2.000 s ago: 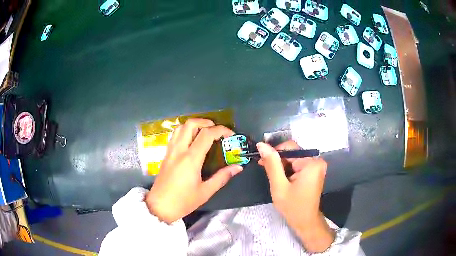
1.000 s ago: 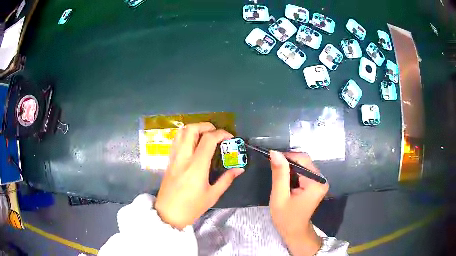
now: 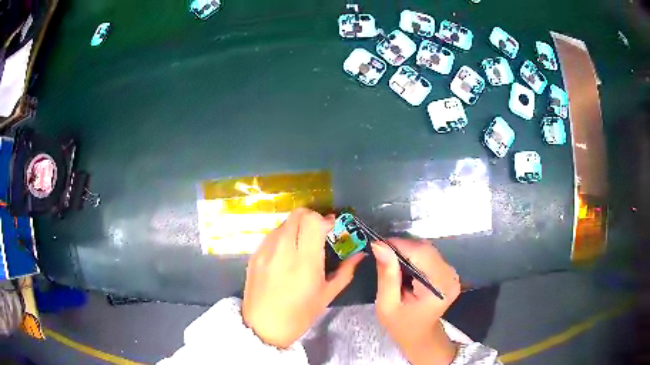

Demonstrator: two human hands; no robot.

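Observation:
My left hand (image 3: 292, 274) holds a light-blue and white module (image 3: 347, 236) between thumb and fingers, near the front of the bench. A small yellow tape piece lies on the module's lower part. My right hand (image 3: 415, 285) holds dark tweezers (image 3: 408, 265) like a pen, their points at the module's upper right edge. Whether the points touch it I cannot tell. An amber tape strip (image 3: 267, 191) lies flat behind my left hand. A pale, shiny, see-through sheet (image 3: 450, 203) lies to the right.
Several loose modules (image 3: 447, 115) lie at the upper right, and another module (image 3: 206, 7) at the upper left. A long copper-brown strip (image 3: 584, 128) stands at the right. A black box with a round label (image 3: 41, 175) and a blue case (image 3: 16, 246) are at the left.
The module has moved right and slightly nearer me and is now tilted. The tweezers have swung from nearly level on the yellow piece to slanting at the module's upper right.

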